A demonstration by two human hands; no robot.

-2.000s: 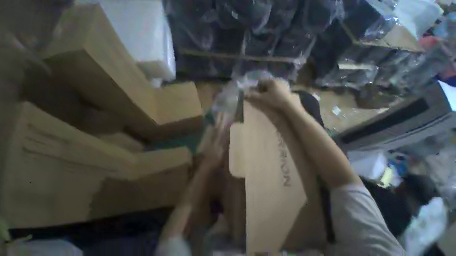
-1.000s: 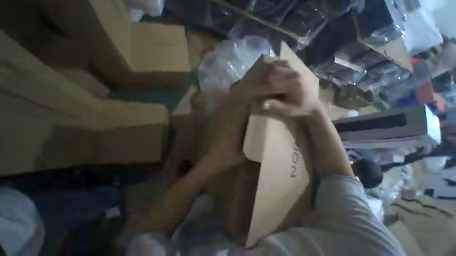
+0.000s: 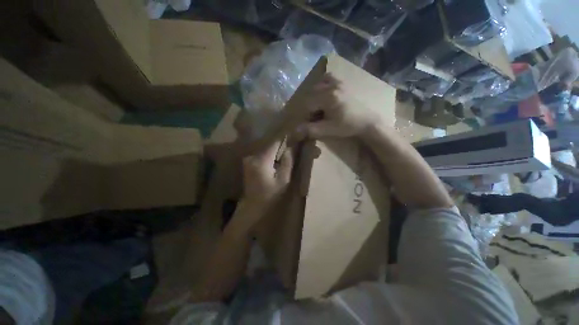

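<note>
The brown carton [image 3: 339, 216] with dark print stands in front of me, its top narrow and open along the left side. My right hand [image 3: 336, 113] lies over its upper edge with bent fingers, gripping the board at the far end. My left hand [image 3: 270, 174] is at the carton's left side, its fingers on the edge of a brown flap [image 3: 289, 117]. The fingertips are partly hidden between the boards. Whether a tab is in a slot cannot be told.
Brown cartons [image 3: 155, 165] stand at left. Clear plastic film [image 3: 286, 66] lies behind my carton. Film-wrapped black goods [image 3: 406, 38] are at the back. A white box with a black strip [image 3: 489, 147] is at right. A person's dark sleeve [image 3: 524, 206] shows at right.
My left hand has come up to the flap edge on the carton's left side. My right hand stays at the carton's top. The tab beside the print is no longer standing out to the left.
</note>
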